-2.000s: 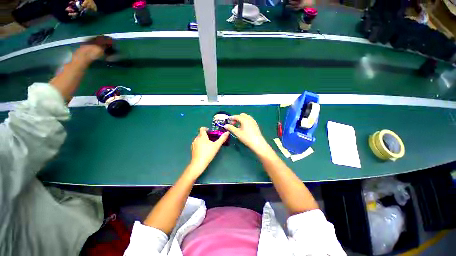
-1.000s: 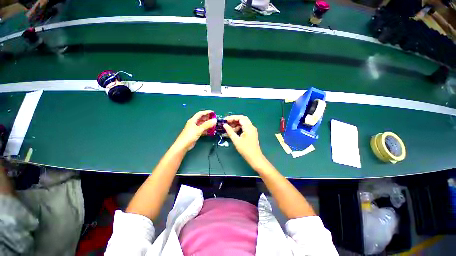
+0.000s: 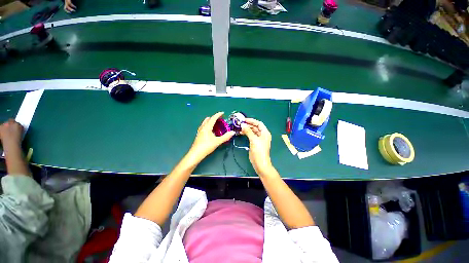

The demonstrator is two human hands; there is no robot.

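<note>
A wired unit [image 3: 236, 121] is held above the green bench in front of me. Its magenta end [image 3: 221, 127] points left and its pale, wired middle and dark end lie to the right. My left hand [image 3: 208, 134] grips the magenta end. My right hand [image 3: 255, 134] has its fingertips on the wired part at the right; they hide some of it. Thin black lead wires [image 3: 224, 160] trail down toward the bench's front edge. A short white lead [image 3: 240, 147] hangs below the unit.
A blue tape dispenser [image 3: 310, 123], red screwdriver [image 3: 289, 125], tape scraps [image 3: 308, 152], white sheet [image 3: 352, 144] and tape rolls [image 3: 396, 149] lie right. Another wired unit [image 3: 122, 91] lies upper left. A grey post [image 3: 220, 46] stands ahead. Another person's hand [image 3: 11, 132] is far left.
Since one second ago, the unit has been turned so its wired side shows more. My right hand has shifted slightly right. The neighbour's hand has come onto the bench at far left.
</note>
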